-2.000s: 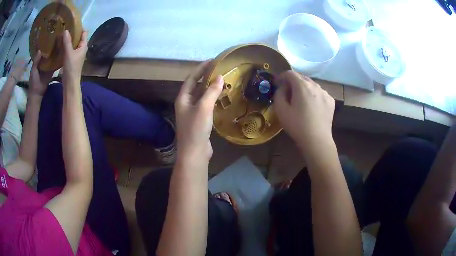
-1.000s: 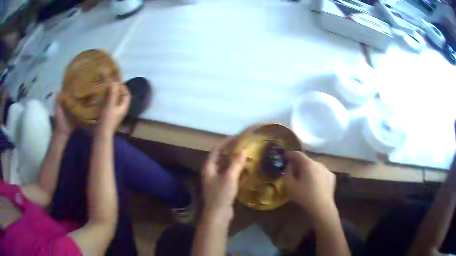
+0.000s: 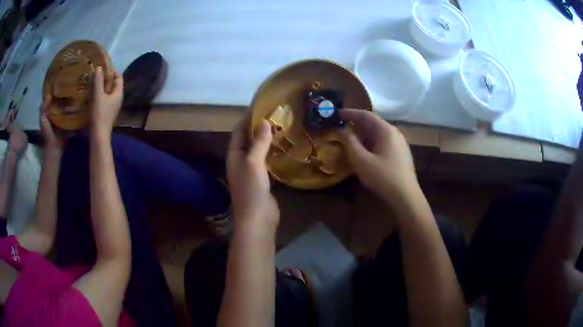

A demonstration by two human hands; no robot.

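A round gold-tan base housing (image 3: 300, 172) is held tilted above my lap at the bench edge, its inside facing me. My left hand (image 3: 250, 159) grips its left rim, thumb inside. A small black cooling fan (image 3: 325, 110) with a round blue and white label sits in its upper right part. My right hand (image 3: 377, 144) has its thumb and fingertips at the fan's lower right corner; whether they pinch the fan or only touch it cannot be told. Thin wires curve across the housing floor to a round part at its lower right.
White round housings (image 3: 393, 80) stand on the foam-topped bench (image 3: 256, 38) at the right, two with small wires inside. A dark round housing (image 3: 144, 75) lies at the left bench edge. A seated person at left holds another tan housing (image 3: 80, 83). Another person's arm shows at far right.
After a head movement, the view sits higher on the housing again. The housing has turned a little in my hands, and the fan now lies more upright near its upper side.
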